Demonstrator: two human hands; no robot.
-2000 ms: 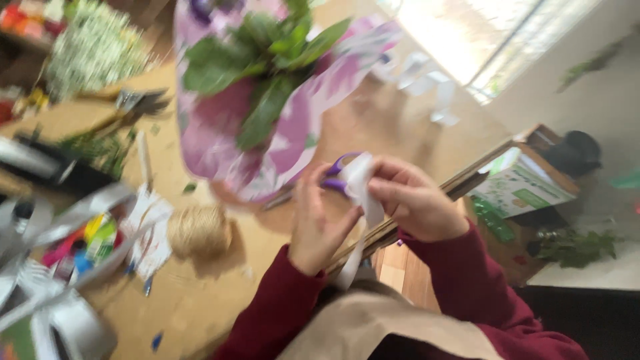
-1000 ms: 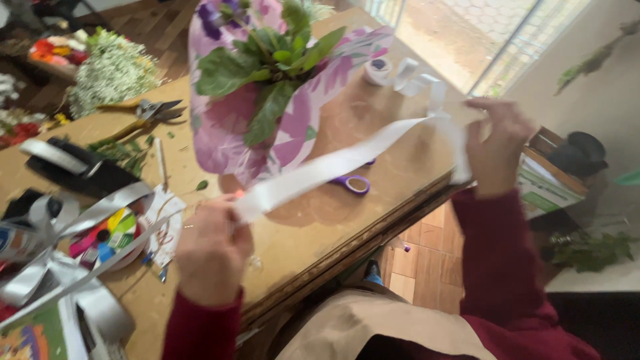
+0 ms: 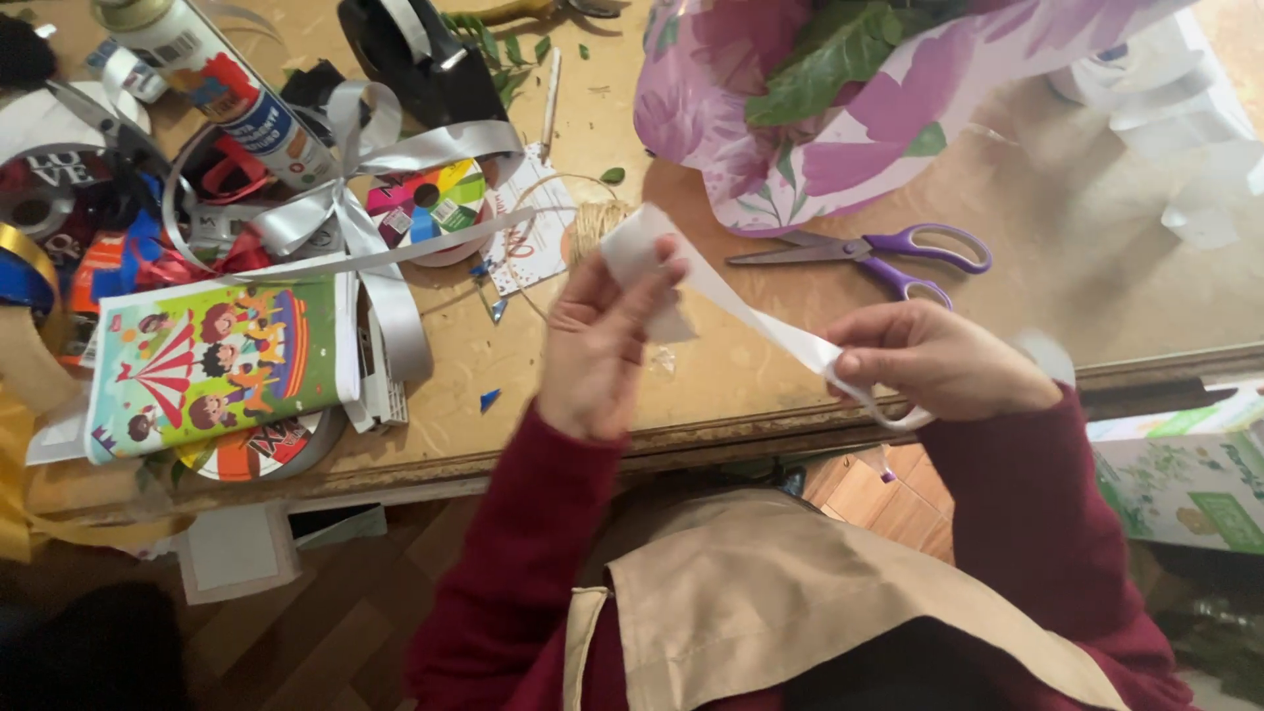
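A white satin ribbon (image 3: 746, 306) runs between my two hands above the wooden table. My left hand (image 3: 612, 331) pinches it near one end, which is folded over the fingers. Further along, my right hand (image 3: 933, 360) grips the ribbon between thumb and fingers, and a loop hangs under that palm. Scissors with purple handles (image 3: 869, 252) lie on the table just behind the ribbon. Beyond them is a bouquet in pink floral wrapping (image 3: 770, 188) with green leaves (image 3: 829, 69). A bundle of twine (image 3: 592, 227) lies behind my left hand, partly hidden.
At the left are a spray can (image 3: 237, 99), a silver ribbon bow (image 3: 341, 197), a black tape dispenser (image 3: 434, 69), ribbon rolls and an illustrated booklet (image 3: 227, 360). White ribbon (image 3: 1165, 99) trails at the far right. The table's front edge (image 3: 731, 434) runs below my hands.
Two seconds ago the purple scissors were at my hands; now they lie on the table. My hands have come closer together since the ribbon was stretched wide. The view has shifted toward the left side of the table.
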